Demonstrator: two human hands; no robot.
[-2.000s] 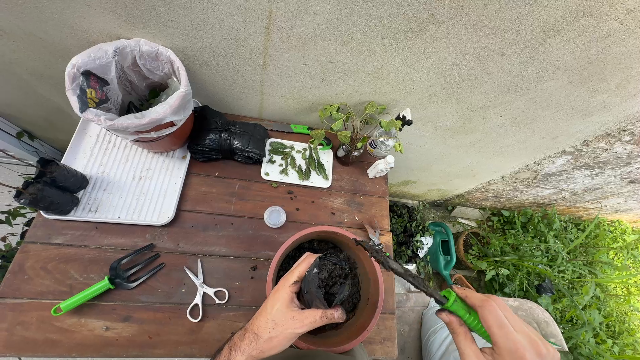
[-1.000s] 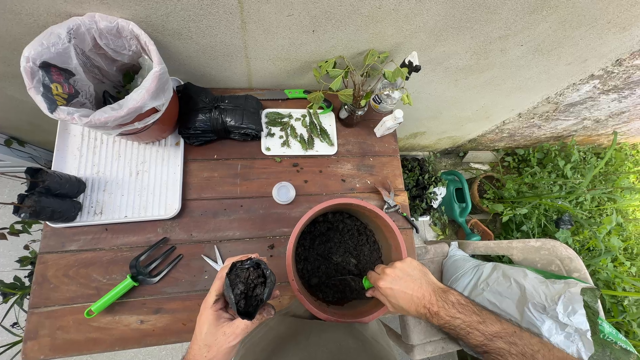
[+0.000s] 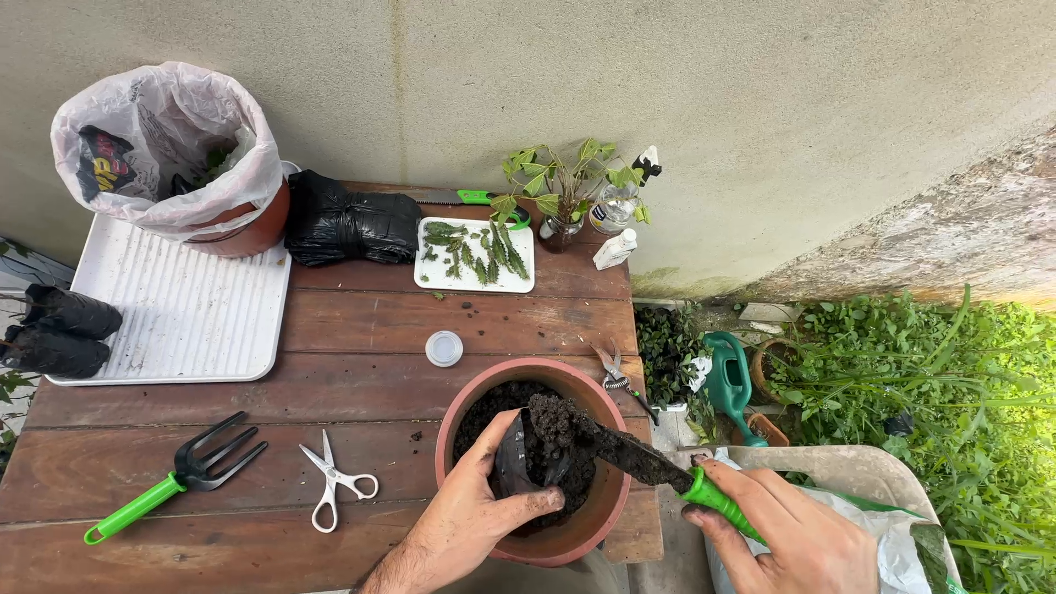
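Observation:
My left hand (image 3: 483, 499) holds a black plastic nursery bag (image 3: 513, 458) over a terracotta-coloured pot (image 3: 612, 503) of dark soil (image 3: 487, 412). In my right hand (image 3: 775, 528) is the green handle of a hand trowel (image 3: 652, 462). Its dark blade, loaded with soil, reaches across the pot's right rim to the mouth of the bag, and a clump lies right at the opening. How full the bag is cannot be seen.
Left of the pot lie white-handled scissors (image 3: 330, 480) and a hand fork (image 3: 198, 466). Pruning shears (image 3: 617, 381) lie at the table's right edge. Behind are a round lid (image 3: 444, 348), a tray of cuttings (image 3: 476, 285), a bagged pot (image 3: 247, 216) and a jar of stems (image 3: 559, 231).
The bag has moved from left of the pot to over it. The trowel, whose blade was down in the pot's soil a second ago, is now raised to the bag with soil on it.

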